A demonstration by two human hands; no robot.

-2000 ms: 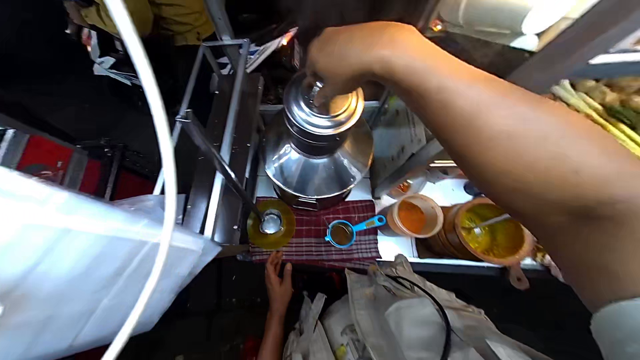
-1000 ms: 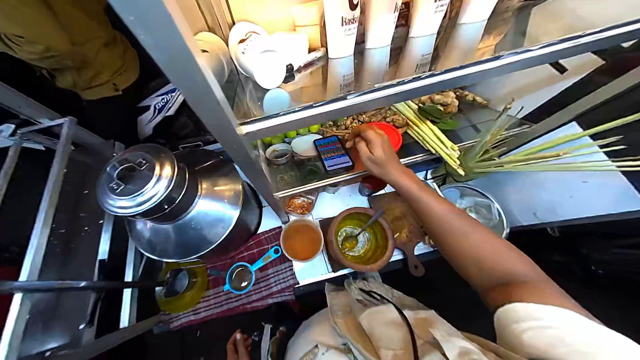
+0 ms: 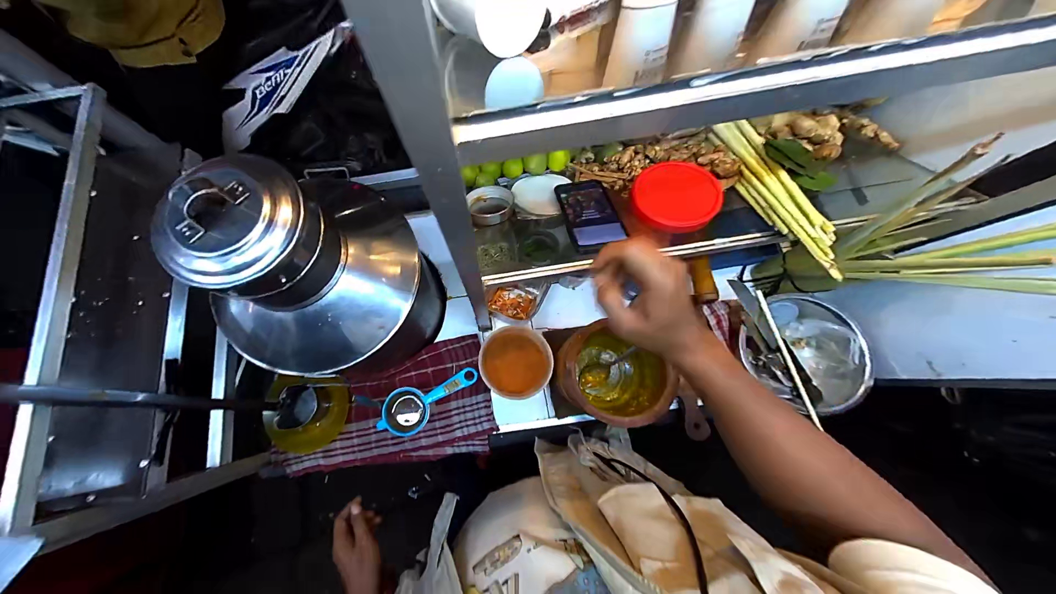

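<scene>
My right hand (image 3: 648, 293) is above the far edge of a clay bowl (image 3: 619, 375) of yellow-green liquid with a metal spoon in it. Its fingers are curled and blurred, so whether they hold anything is unclear. A phone (image 3: 591, 216) and a red-lidded container (image 3: 676, 196) lie on the shelf just beyond. Low in the view my left hand (image 3: 356, 544) hangs below the counter, holding nothing visible. Left of the bowl stands a tub of orange-brown liquid (image 3: 516, 361). A blue-handled strainer (image 3: 406, 411) rests on a checkered cloth (image 3: 445, 437).
A large lidded steel pot (image 3: 330, 280) stands at the left, near a yellow-green container (image 3: 309, 412) with a ladle. Lemongrass (image 3: 775, 190), ginger (image 3: 813, 132) and limes (image 3: 524, 165) line the shelf. A metal bowl with utensils (image 3: 825, 355) is at the right. A metal post (image 3: 421, 124) rises between pot and shelf.
My right hand has moved from the pot's lid to the shelf by the phone, then back toward the clay bowl. The view has swung right.
</scene>
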